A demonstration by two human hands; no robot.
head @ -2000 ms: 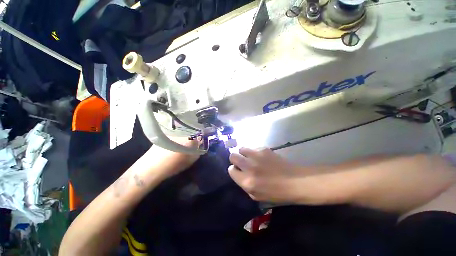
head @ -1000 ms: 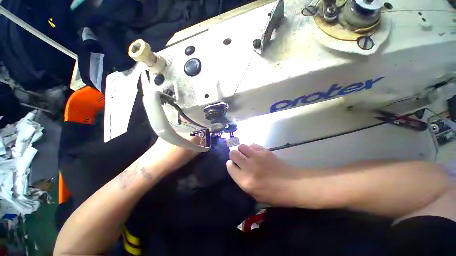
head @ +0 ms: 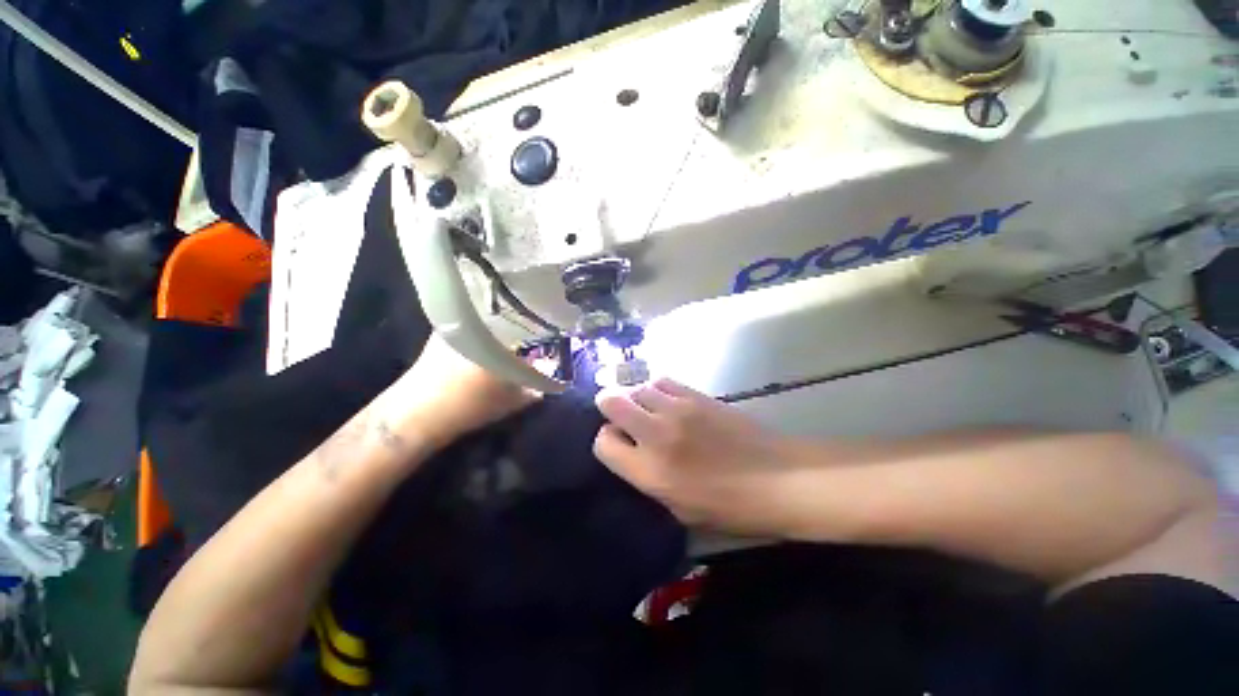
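Observation:
A dark garment (head: 544, 503) lies under the needle area and hangs over the front edge. The lockstitch machine (head: 842, 204) is cream-white with blue lettering. Its presser foot (head: 628, 364) stands in bright light. My right hand (head: 679, 449) is just right of and below the foot, its fingertips pinching the dark fabric edge. My left hand (head: 482, 378) is left of the needle, on the dark cloth; its fingers are hidden behind the pale curved bar (head: 449, 306) and the machine head.
Dark red-handled snips (head: 1080, 326) lie on the bed at the right. An orange crate (head: 215, 276) shows under dark cloth at left. Crumpled white cloth (head: 48, 422) is at the far left. A red and white piece (head: 670, 598) is near my lap. Yellow stripes (head: 340, 646) show low left.
My right fingertips have shifted slightly left, closer to the presser foot. The left hand stays behind the bar. The whole view has shifted a little.

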